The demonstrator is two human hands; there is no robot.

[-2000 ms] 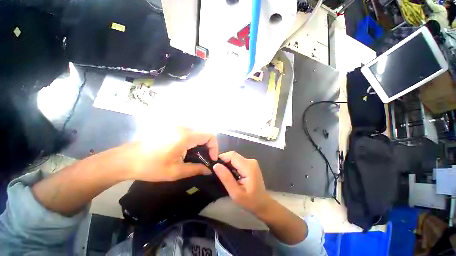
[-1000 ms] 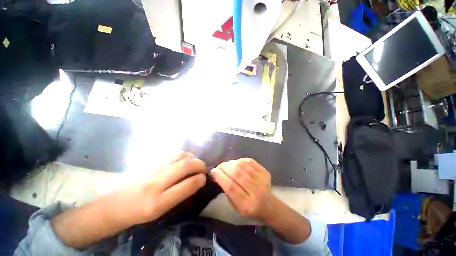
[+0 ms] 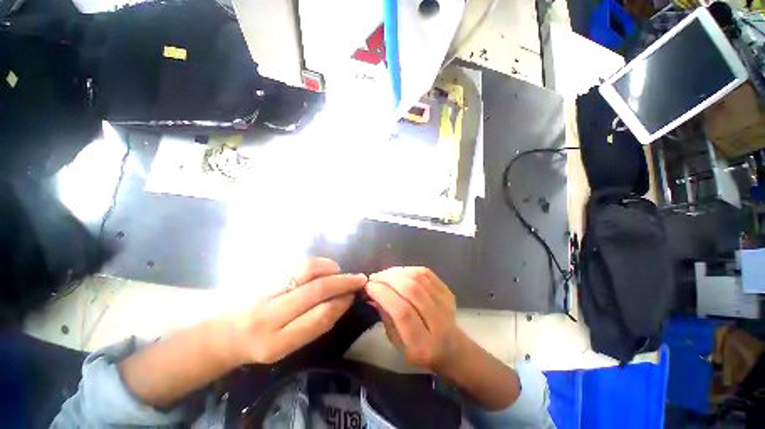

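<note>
My left hand (image 3: 306, 312) and my right hand (image 3: 413, 317) meet fingertip to fingertip near the table's front edge. Both pinch a black fabric piece (image 3: 359, 317), which hangs below the fingers towards my lap. Most of it is hidden by my hands or merges with dark clothing. The exact part between the fingertips is too small to tell. Lamp glare washes out the area just behind my left hand.
The white sewing machine head (image 3: 344, 42) with a blue hose (image 3: 392, 50) stands ahead; glare hides its needle area. A yellow-taped template (image 3: 453, 159) lies right of it. Black bag pieces (image 3: 172, 84) lie left, black bags (image 3: 625, 276) right, below a white-framed tablet (image 3: 675, 75).
Two seconds ago the black piece showed more, with a yellow tag and a loop between the fingers. My hands have since come closer together and lower, and the piece is mostly hidden.
</note>
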